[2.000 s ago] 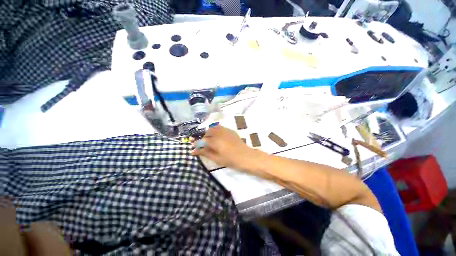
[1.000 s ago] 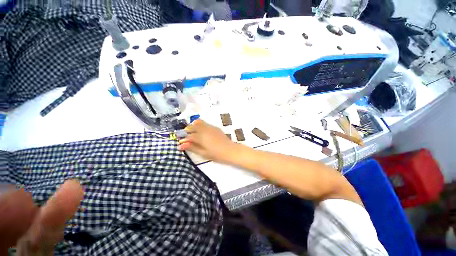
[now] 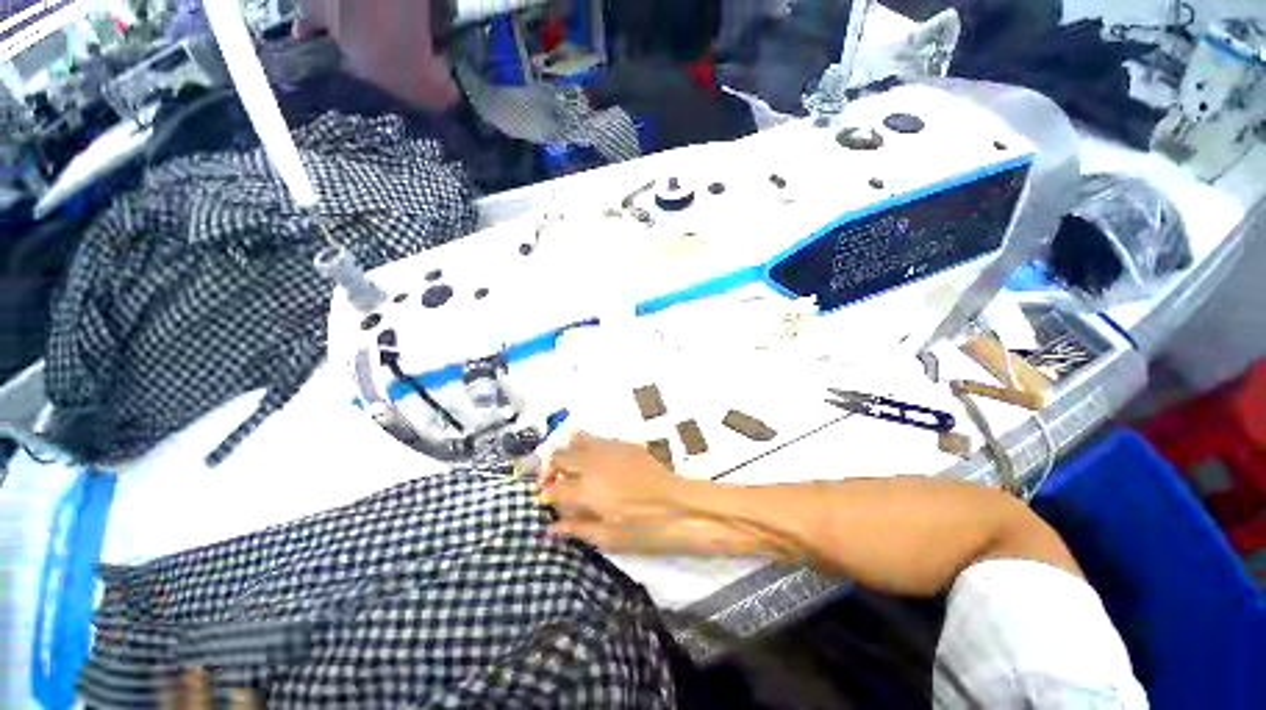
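Black-and-white gingham fabric (image 3: 403, 590) lies over the front of the machine bed and hangs down at the front, with a dark edge at its right. My right hand (image 3: 604, 488) presses the fabric's edge at the presser foot (image 3: 517, 441), fingers bent; the fingertips are partly hidden against the cloth. My left hand (image 3: 208, 691) shows only as blurred fingertips on the fabric at the bottom left edge; the rest is out of view. The white sewing machine head (image 3: 555, 284) stands behind the fabric.
Several brown pieces (image 3: 750, 425) and black thread snips (image 3: 896, 411) lie on the bed right of my hand. A parts tray (image 3: 1076, 350) is far right, above a blue bin (image 3: 1132, 555) and a red stool (image 3: 1222, 451). More gingham (image 3: 208, 291) is piled behind left.
The view has shifted, showing more of the background. My left hand has dropped from above the fabric to the bottom edge. My right hand stays at the presser foot.
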